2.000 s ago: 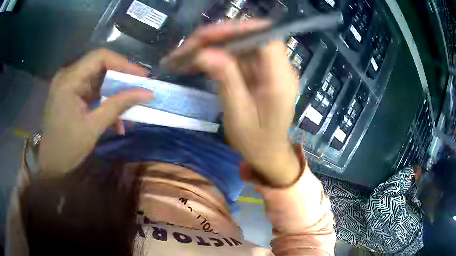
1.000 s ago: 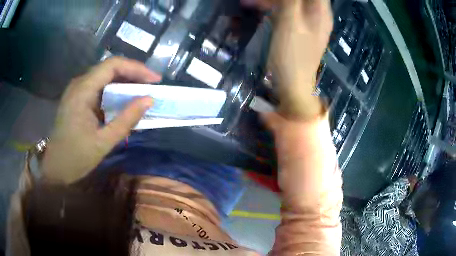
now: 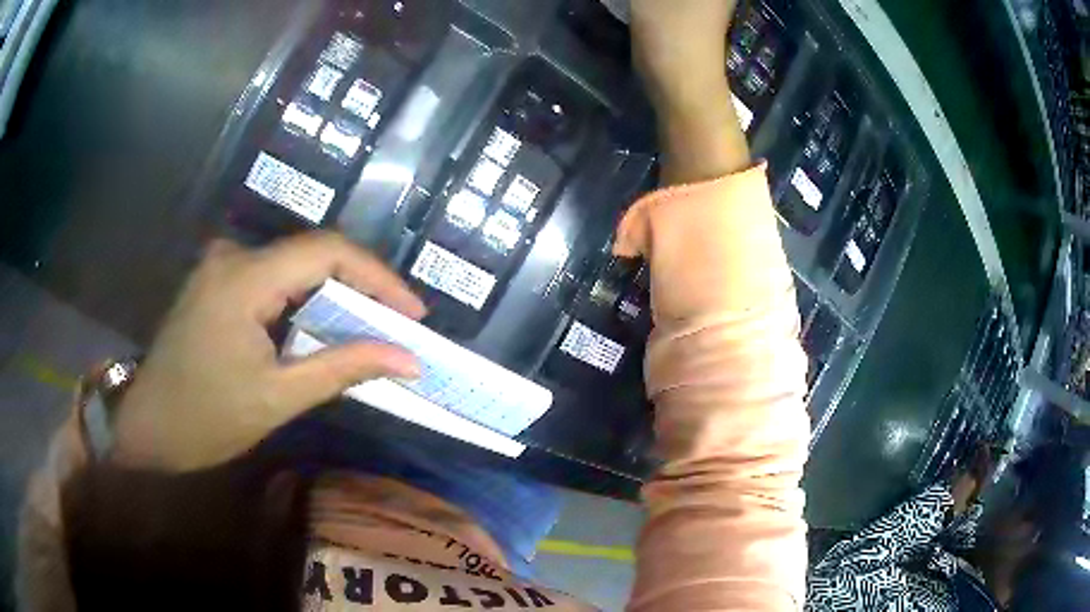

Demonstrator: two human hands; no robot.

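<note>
My left hand (image 3: 257, 347) holds the folded white and pale blue label sheet (image 3: 448, 377) between thumb and fingers, above the near edge of the clear tray (image 3: 412, 120). Black phone housings (image 3: 544, 120) lie in the tray's pockets, with silver-white square patches in the middle and a white barcode label (image 3: 453, 274) at the near end. My right hand (image 3: 684, 36) reaches to the far side and is cut off by the top edge. Its fingers and anything in them are out of view.
More black housings in clear tray pockets (image 3: 825, 155) lie to the right. The dark green bench (image 3: 108, 144) shows at the left. A person in a black-and-white patterned top (image 3: 896, 550) is at the lower right. A pale bench edge strip (image 3: 944, 132) curves along the right.
My right hand has moved from beside the sheet, where it held the tweezers, up to the top edge. The sheet now tilts down to the right. The tray shows more fully.
</note>
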